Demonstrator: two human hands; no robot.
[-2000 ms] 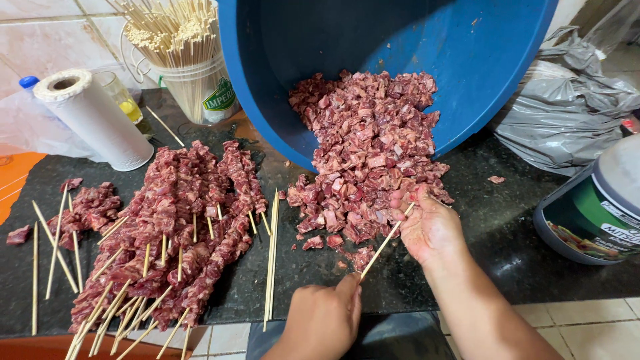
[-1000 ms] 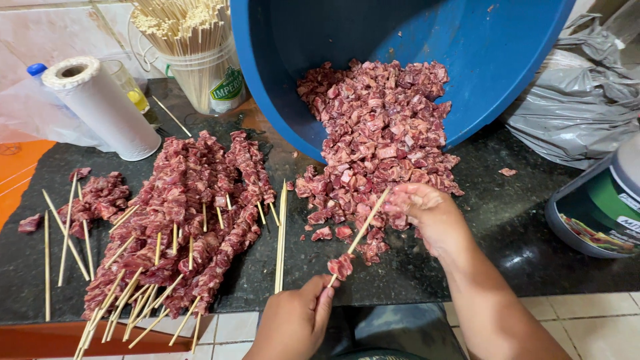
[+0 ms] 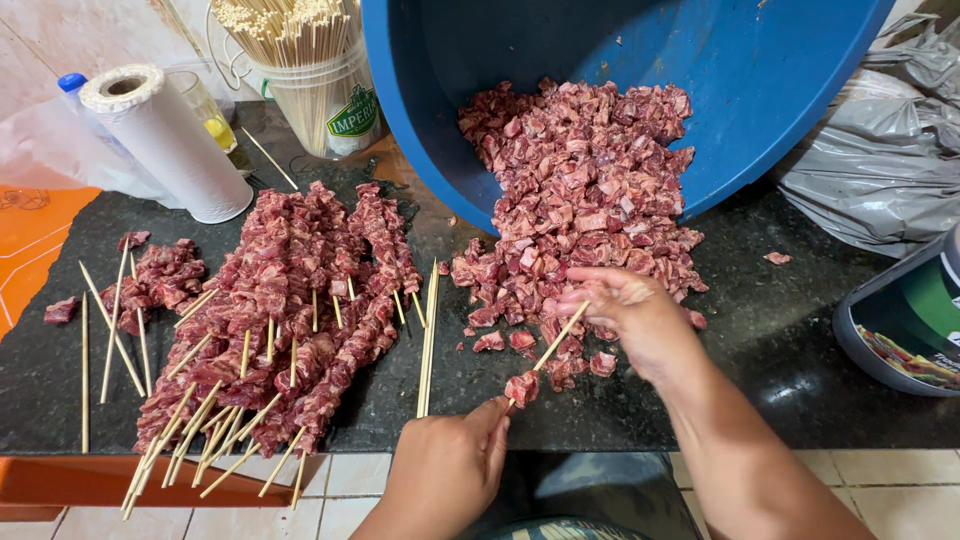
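Observation:
My left hand (image 3: pixel 450 454) grips the lower end of a wooden skewer (image 3: pixel 561 335) near the counter's front edge. A piece of raw meat (image 3: pixel 522 388) is threaded on it, just above my fingers. At the skewer's tip is my right hand (image 3: pixel 622 311), fingers apart over the heap of cubed raw meat (image 3: pixel 585 202); whether its fingertips touch a cube cannot be told. That heap spills from a tilted blue plastic tub (image 3: pixel 757 97) onto the dark stone counter (image 3: pixel 765 352). To the left lies a pile of loaded meat skewers (image 3: pixel 277 300), with a few bare skewers (image 3: pixel 428 337) beside it.
A plastic bucket of skewers (image 3: pixel 315 97), a roll of plastic bags (image 3: pixel 176 142) and a glass (image 3: pixel 202 112) stand at the back left. Loose meat (image 3: pixel 169 274) and bare sticks lie at the left. Grey plastic bags (image 3: pixel 885 165) and a dark container (image 3: pixel 907 322) are at the right.
Two seconds ago the held skewer showed no meat; now a piece sits low on it, near my left hand. My right hand has moved off the skewer's tip toward the heap.

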